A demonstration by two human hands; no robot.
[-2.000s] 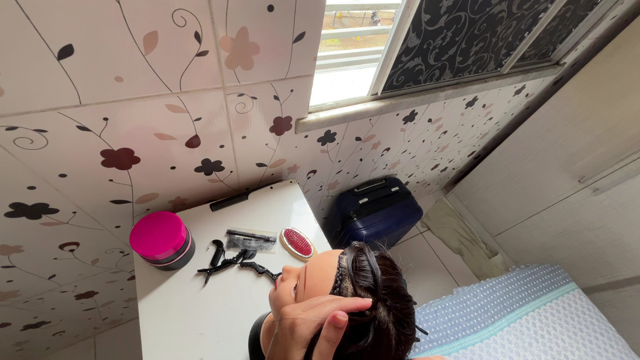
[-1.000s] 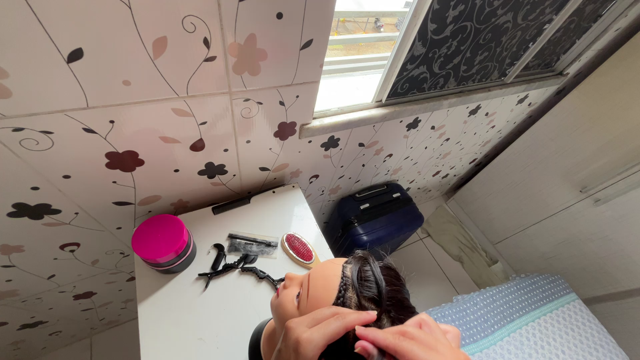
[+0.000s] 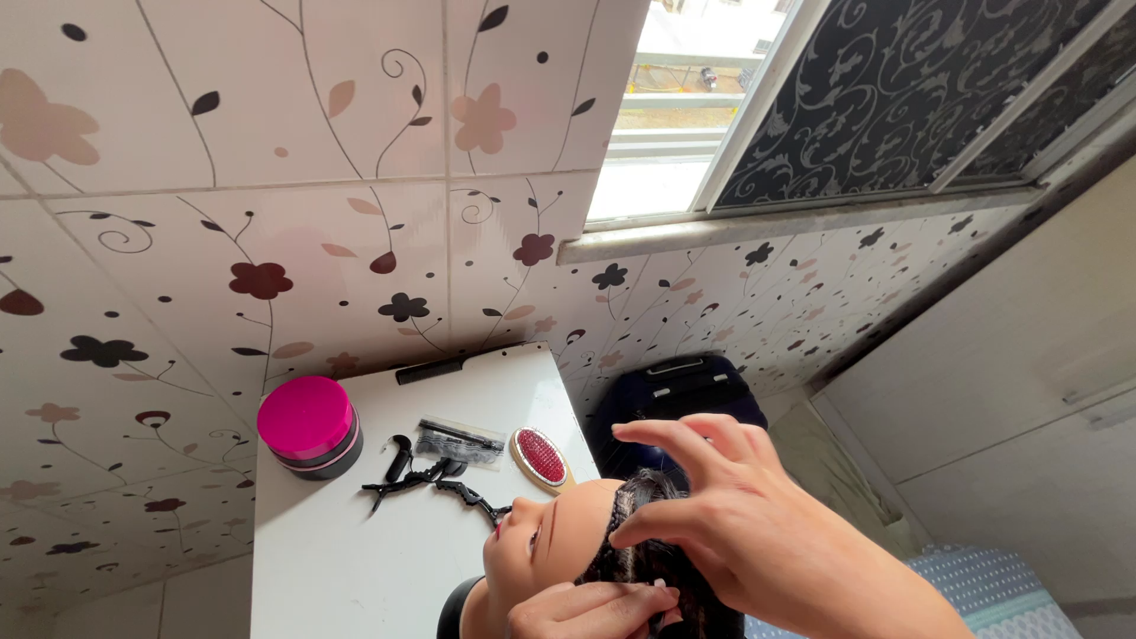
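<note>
A mannequin head with dark hair lies face to the left at the bottom centre, braiding along its hairline. My left hand rests on the hair at the bottom, thumb and fingertips pinched on a strand of dark hair. Above the crown, my right hand is spread, thumb and index finger apart, the thumb near the braided hairline. Whether its hidden fingers touch hair cannot be told. Left of the face, black hair clips lie on the white table beside a clear packet and a red-padded hairbrush.
A jar with a pink lid stands on the white table, and a black comb lies at its back edge. Behind are a dark blue suitcase, a floral tiled wall and a window. A patterned bedspread is at lower right.
My right hand has risen from the hair, and its thumb and index finger have spread. A second ago both hands were together at the hair; my left hand is now lower in view.
</note>
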